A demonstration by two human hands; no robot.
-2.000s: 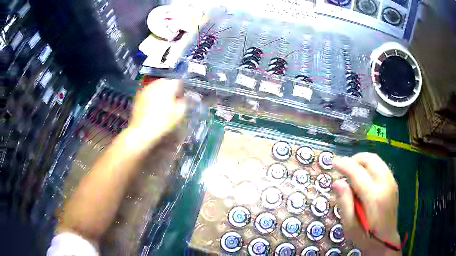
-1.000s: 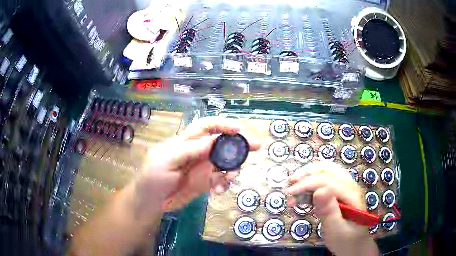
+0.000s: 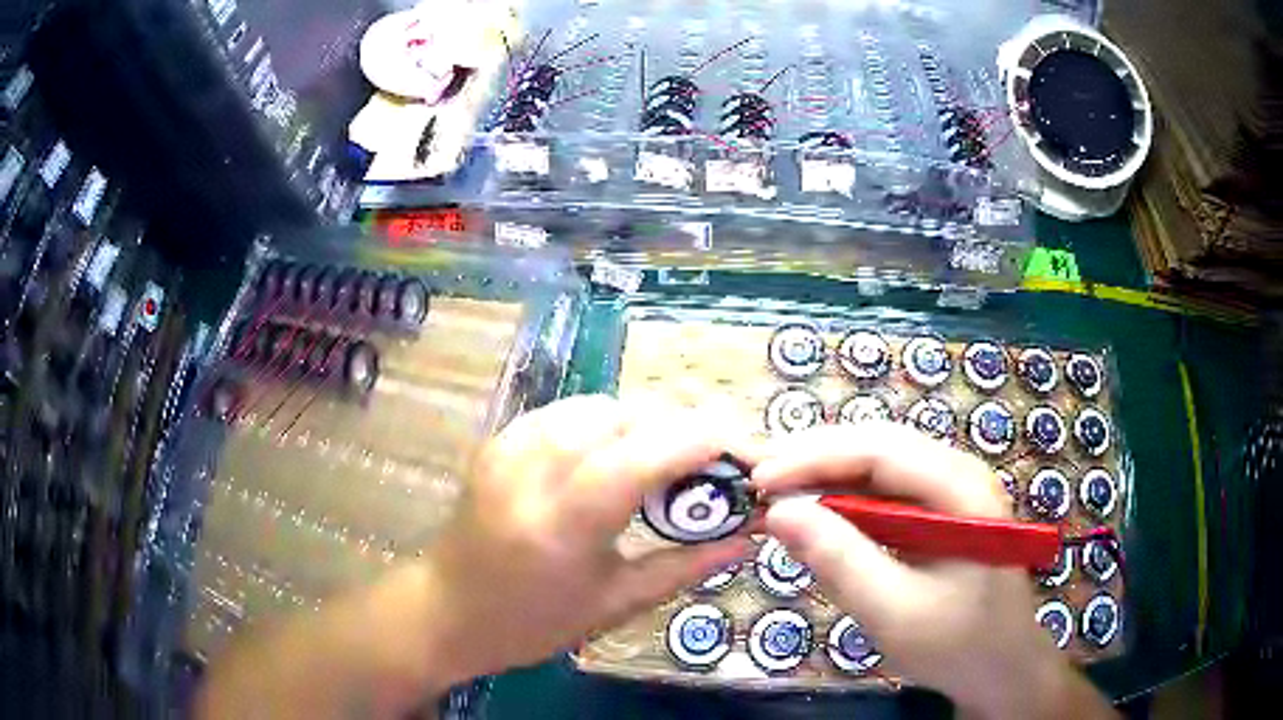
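My left hand (image 3: 556,513) holds a small loudspeaker (image 3: 698,508) by its rim, with its silver magnet and white ring facing me. My right hand (image 3: 901,542) holds the red test probe (image 3: 936,530), its front end at the speaker's right edge. The exact contact there is hidden by my fingers. The blister tray (image 3: 675,369) lies below and behind my hands, with rows of speakers magnet up. The slotted tray (image 3: 352,492) at left holds speakers on edge in its rear rows.
Stacked clear trays (image 3: 788,239) with white labels stand at the rear. A round white unit (image 3: 1081,106) is rear right, beside cardboard sheets (image 3: 1210,211). A tape roll (image 3: 418,54) lies rear left. Dark stacked trays (image 3: 85,310) are at far left. The green mat has yellow lines.
The speaker has turned from dark cone to magnet side towards me. My right hand has moved left with the probe, up to the speaker. Two seconds ago my left hand was at the rear left.
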